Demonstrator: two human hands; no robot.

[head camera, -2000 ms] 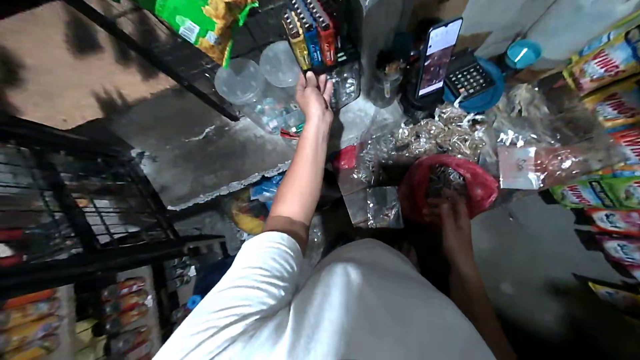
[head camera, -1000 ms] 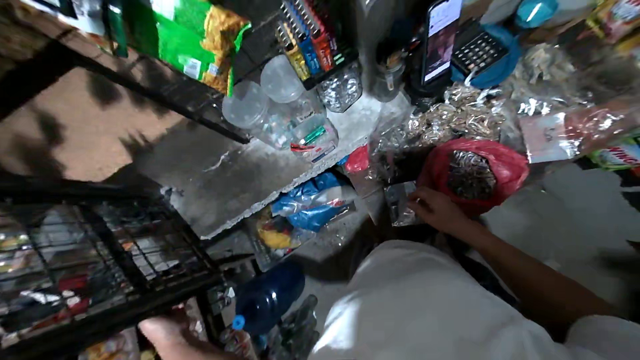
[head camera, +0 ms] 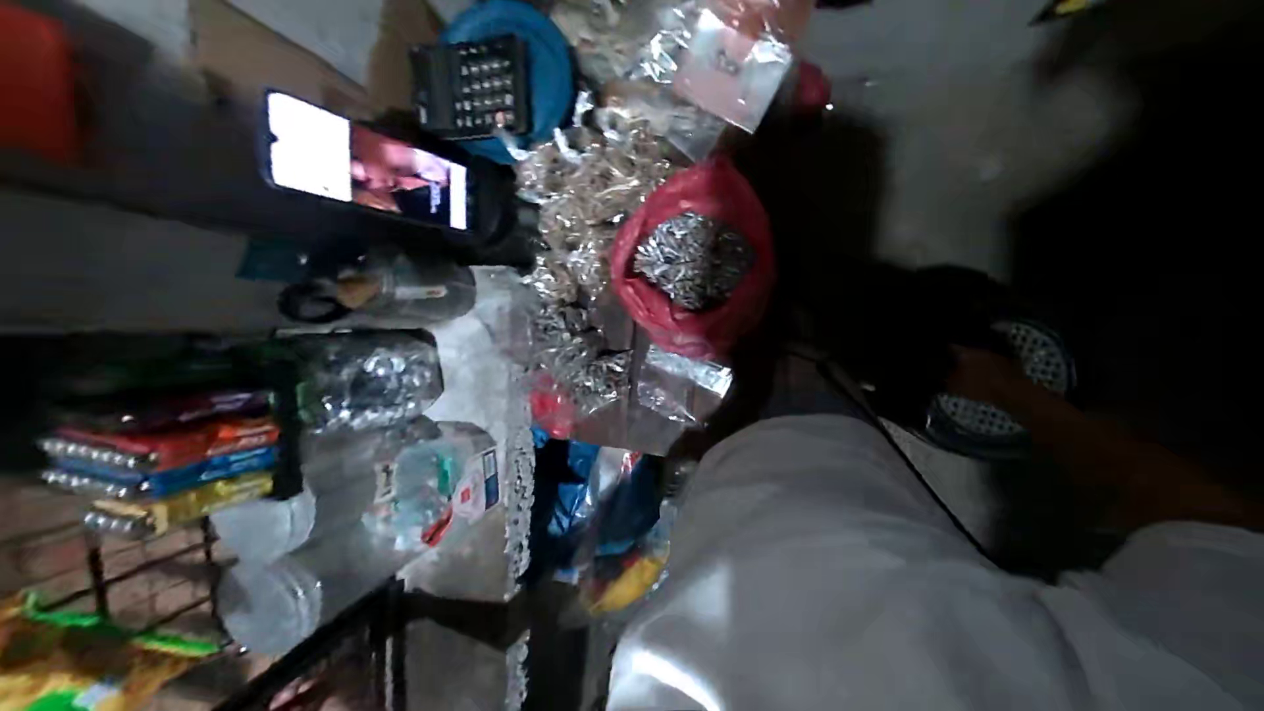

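My right hand point(head camera: 978, 380) is at the far right in deep shadow, by a dark thing with pale dotted patches point(head camera: 1032, 360); its fingers are too dim to make out. My left hand is out of view. Left of my right hand, a red plastic bag point(head camera: 746, 217) stands with its mouth spread, full of small silvery pieces point(head camera: 691, 262). Small tied clear packets point(head camera: 583, 207) lie heaped against it. A flat clear plastic packet point(head camera: 681, 385) touches the bag's lower side.
A lit phone point(head camera: 365, 163) stands beside a calculator point(head camera: 484, 87) on a blue round lid or dish point(head camera: 553, 69). Clear containers point(head camera: 370, 380), point(head camera: 439, 484) and colourful sachets point(head camera: 197, 454) line the concrete ledge point(head camera: 474, 563). Blue plastic point(head camera: 592, 494) lies below the ledge.
The view has turned strongly to the right. My left hand, low at the left a second ago, has left the view. My right hand has moved away from the red bag.
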